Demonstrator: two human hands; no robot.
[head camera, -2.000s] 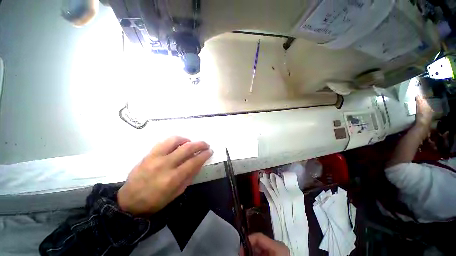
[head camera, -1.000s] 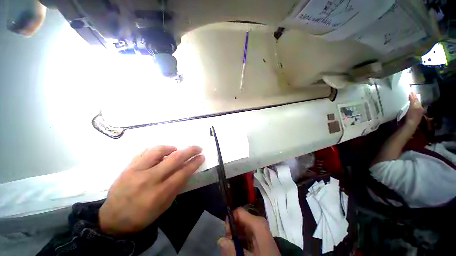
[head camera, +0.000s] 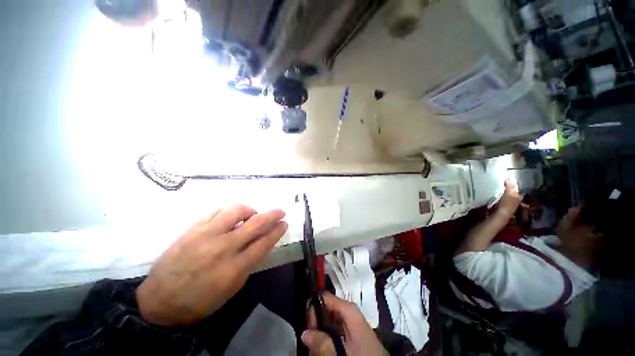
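Observation:
A small white cut piece (head camera: 324, 212) lies flat near the front edge of the white machine table. My left hand (head camera: 212, 264) lies palm down with its fingertips on the left part of the piece; its fingers hide that end. My right hand (head camera: 345, 327) holds the black fabric shears (head camera: 310, 261) at the table's front edge, with the blades pointing away from me across the piece. Whether the blades are parted cannot be told. The bright lamp glare washes out the left end of the cloth.
The sewing machine head (head camera: 292, 104) stands above the table. A purple-blue marking pen (head camera: 342, 115) lies beside it. White strips (head camera: 358, 278) hang by a red basket (head camera: 409, 247), with more white pieces (head camera: 407, 306) to their right. Another person (head camera: 515, 274) works at the right.
The view has shifted, showing more of the other person. Since the first frame, my right hand and the shears have moved up and left, further over the piece. My left hand still rests on it.

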